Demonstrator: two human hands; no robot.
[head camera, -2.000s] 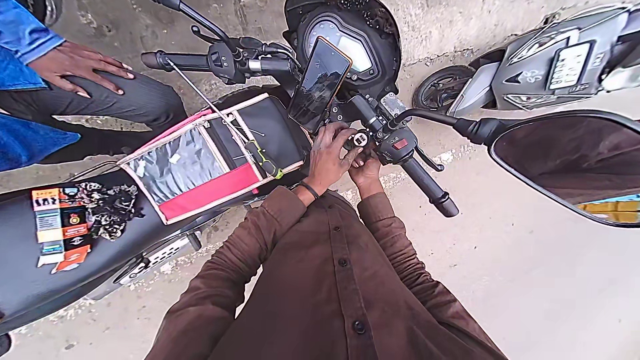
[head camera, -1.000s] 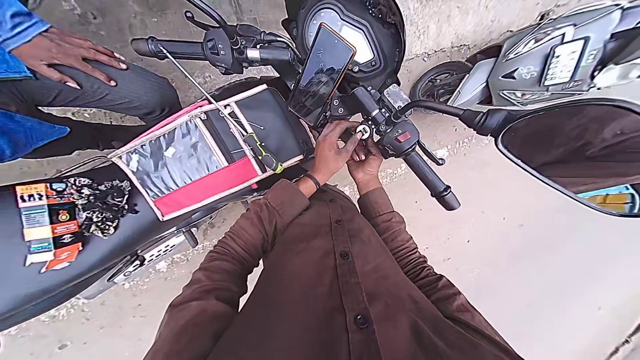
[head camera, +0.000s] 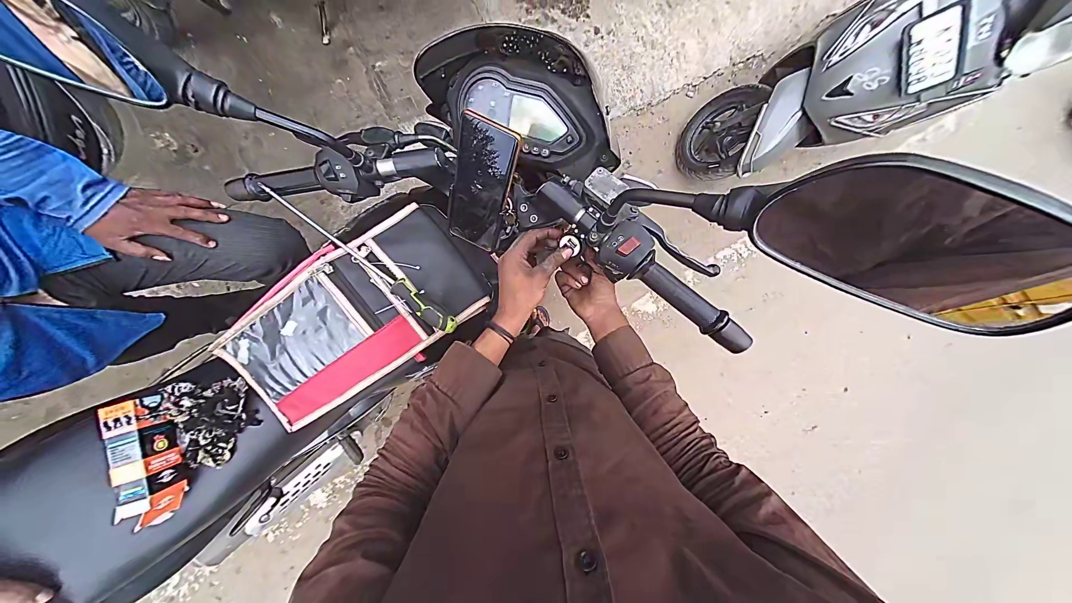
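Observation:
At the right handlebar of a motorcycle, my left hand (head camera: 526, 272) pinches a small round white-faced part (head camera: 570, 245) between thumb and fingers. Just right of it and lower, my right hand (head camera: 589, 291) has its fingers curled close under the same part, beside the switch housing (head camera: 626, 249) with a red switch. What the right fingers hold is hidden. A smartphone (head camera: 484, 180) with an orange edge stands tilted in front of the instrument cluster (head camera: 532, 117), left of my hands. The black rubber grip (head camera: 699, 310) extends down to the right.
A red-edged clear-window pouch (head camera: 356, 360) with green-black cord lies over the tank. Flattened printed cartons (head camera: 142, 461) and a dark patterned cloth (head camera: 209, 419) rest on the seat (head camera: 59, 494). A person's hand (head camera: 159, 222) lies on their knee at left. A mirror (head camera: 913, 243) juts right; a scooter (head camera: 871, 75) stands beyond.
Both hands stay at the right handlebar by the round part, with small finger shifts. Its white face shows more plainly than two seconds ago. The other person's hand stays on the knee.

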